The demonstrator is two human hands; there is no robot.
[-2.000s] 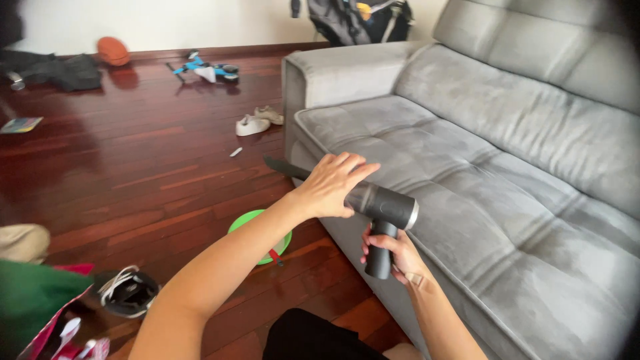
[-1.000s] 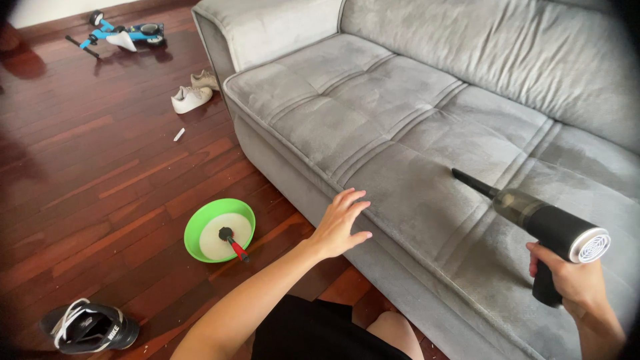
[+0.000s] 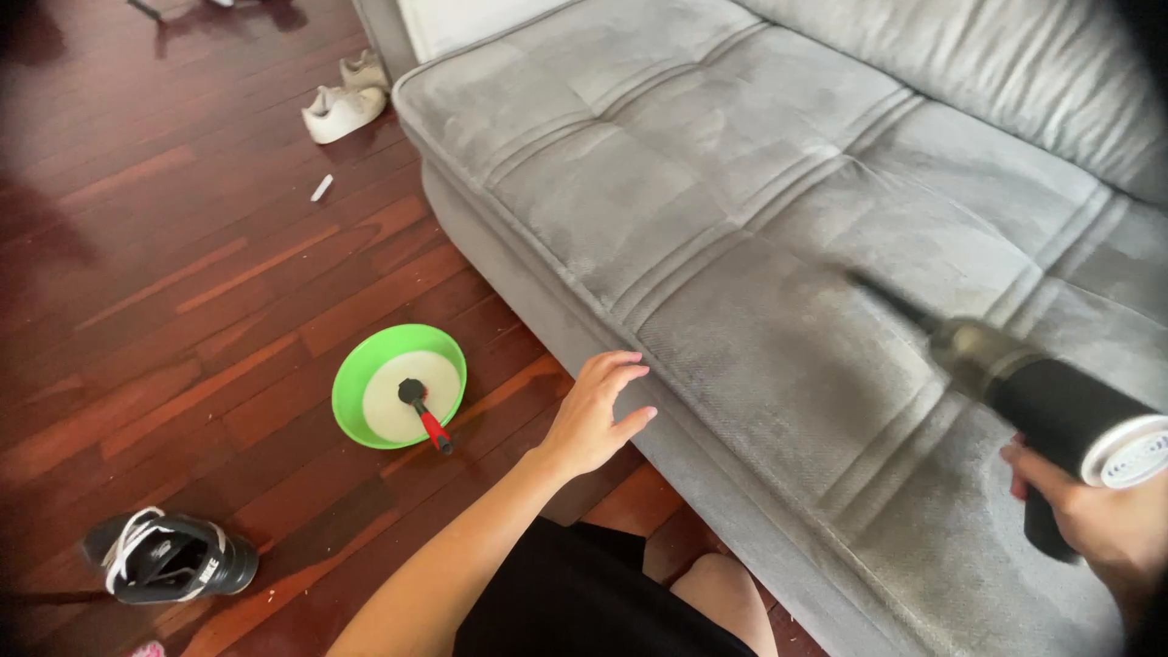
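My right hand [image 3: 1086,511] grips the handle of a black handheld vacuum cleaner [image 3: 1049,392] at the right. Its narrow nozzle points up and left over the seat of a grey upholstered sofa [image 3: 693,173]; whether it touches the fabric cannot be told, as the tool is blurred. My left hand [image 3: 602,411] holds nothing, its fingers apart, beside the sofa's front edge. On the floor left of that hand is a green bowl [image 3: 351,401] with whitish liquid, and a brush with a red and black handle [image 3: 431,424] lies in it, its handle over the rim.
A black sneaker with white laces [image 3: 173,557] lies on the wooden floor [image 3: 210,274] at lower left. White shoes [image 3: 345,111] stand by the sofa's far corner, near a small white object [image 3: 321,188]. My bare knee [image 3: 725,602] is close to the sofa front.
My left hand was at the vacuum's nozzle end two seconds ago and has since come off it. The vacuum has moved right, over the seat, in my right hand. The view has tilted down.
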